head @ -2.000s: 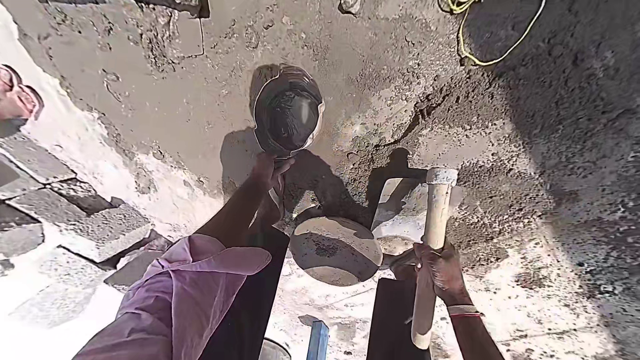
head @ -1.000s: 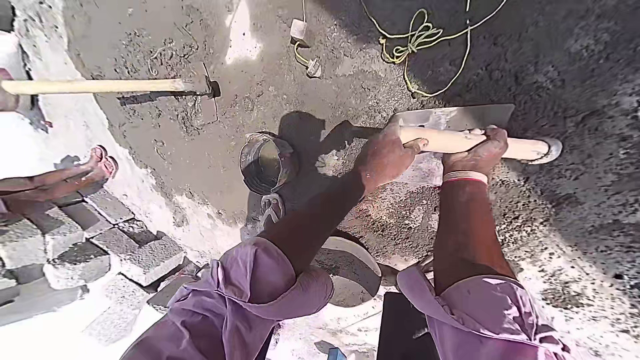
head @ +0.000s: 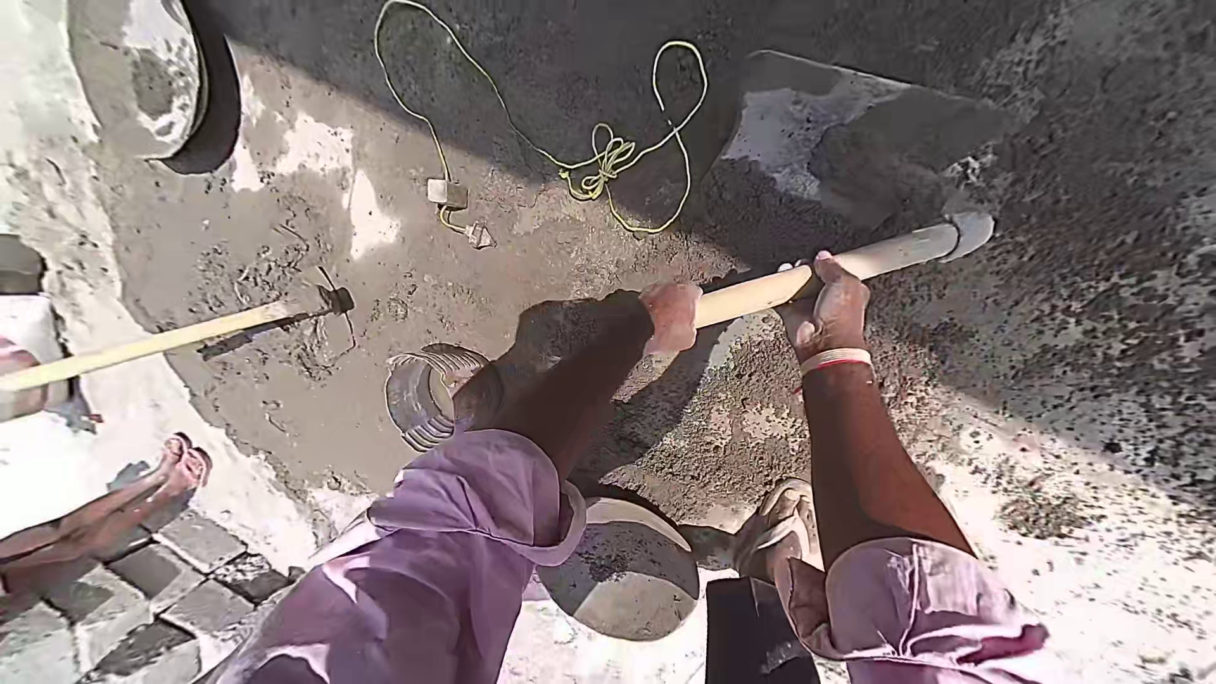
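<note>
My left hand (head: pixel 673 318) is closed around the near part of a pale wooden handle (head: pixel 746 296), at the centre of the view. Farther along it, my right hand (head: pixel 832 302), with a banded wrist, grips the same tool close to a metal collar (head: pixel 971 235). Beyond the collar a broad flat blade (head: pixel 845 133), smeared with wet mortar, lies over the shaded mix; it looks like a hoe's. Left of my left forearm a ribbed round container (head: pixel 423 394) lies on the mortar. Between my arms, nearer to me, is a round pan (head: pixel 627 579) with grey residue.
A yellow cord (head: pixel 608 166) with a plug lies on the ground ahead. At the left, another person's long-handled tool (head: pixel 180 337) touches wet mortar (head: pixel 256 399). That person's bare feet (head: pixel 180 465) are near concrete blocks (head: pixel 142 589). A mortar-covered round pan (head: pixel 142 76) is at top left.
My left hand, earlier at a dark round container, has moved onto the wooden handle beside my right hand. The tool has swung from upright in view to slanting rightward. The view has shifted.
</note>
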